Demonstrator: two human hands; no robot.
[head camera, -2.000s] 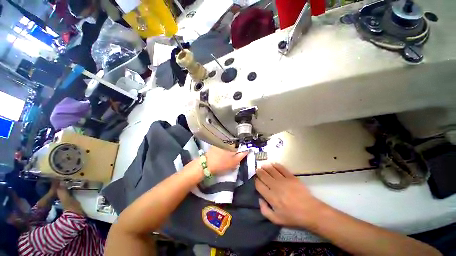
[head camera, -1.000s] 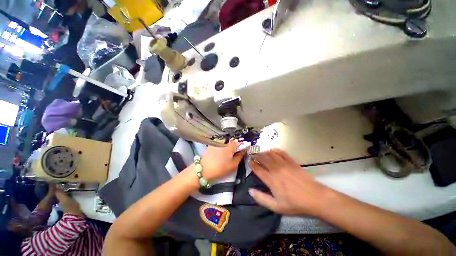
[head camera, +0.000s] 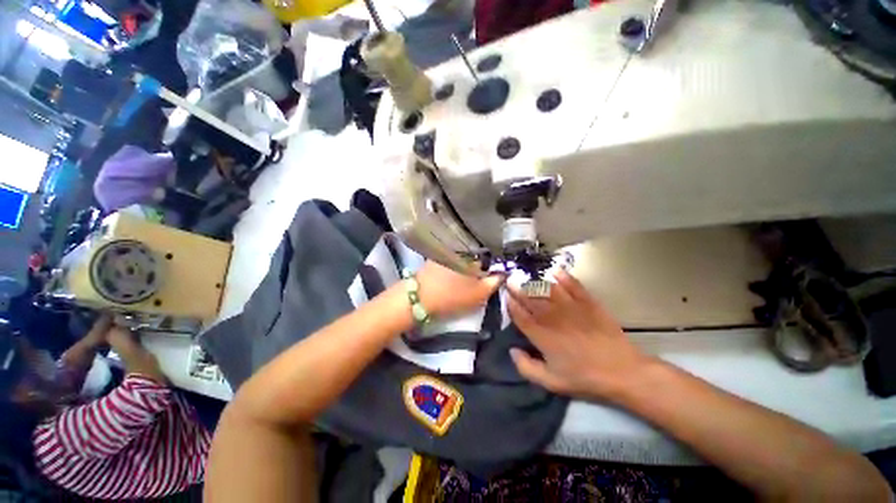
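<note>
A dark grey garment panel (head camera: 339, 405) lies on the table left of and below the needle, with white strips (head camera: 442, 346) showing on it. An embroidered badge (head camera: 432, 404) with an orange-yellow border sits on its lower part. My left hand (head camera: 447, 295), with a green bead bracelet, presses the cloth with its fingertips just at the presser foot (head camera: 521, 263). My right hand (head camera: 575, 334) lies palm down on the cloth's right edge, its fingertips by the needle plate (head camera: 536, 289). The needle tip and stitch line are hidden.
The sewing machine arm (head camera: 688, 128) spans the upper right. Scissors (head camera: 801, 329) lie under it on the machine bed (head camera: 653, 285). A thread cone (head camera: 395, 67) stands behind the head. At left, a person in a striped sleeve (head camera: 123, 442) works at another machine (head camera: 162, 270).
The camera view has shifted. My right hand has moved up, its fingers now beside the presser foot. My left hand stays at the foot on the cloth.
</note>
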